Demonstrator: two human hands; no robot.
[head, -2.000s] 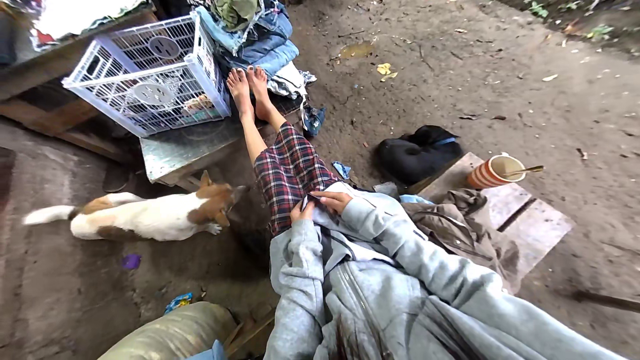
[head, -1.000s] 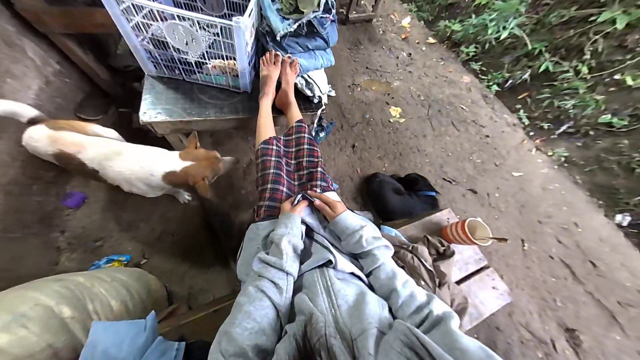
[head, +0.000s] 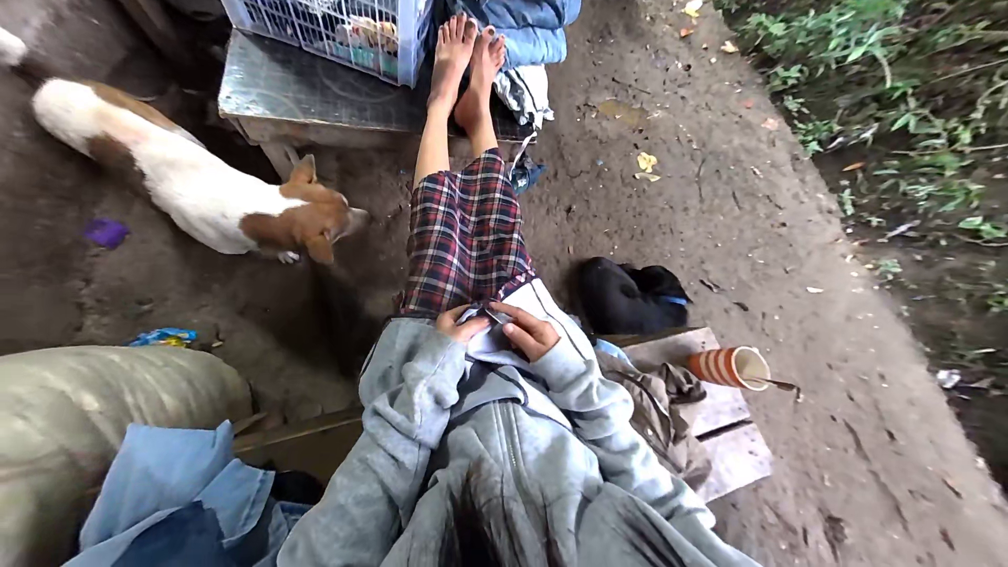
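Observation:
My left hand (head: 462,324) and my right hand (head: 528,329) meet over my lap, fingertips almost touching. Between them is a small piece of dark and pale fabric (head: 484,313), pinched by the left fingers. The right thumb and forefinger close on its other side, where a small greyish thing shows; it is too small to name. Grey and white cloth (head: 539,303) lies under the hands, beside the plaid fabric (head: 471,236) that covers my legs. My bare feet (head: 465,59) rest on a low wooden bench.
A plastic crate (head: 346,39) stands on the bench (head: 291,87) beside folded denim (head: 524,31). A white and brown dog (head: 213,185) stands at left; a black dog (head: 630,295) lies curled at right. A striped cup (head: 720,367) sits on wooden boards (head: 736,457). A full sack (head: 110,409) is lower left.
The view has shifted, showing more greenery at right. My hands stay together over my lap, with small finger changes. The white and brown dog's head is turned more downward than two seconds ago.

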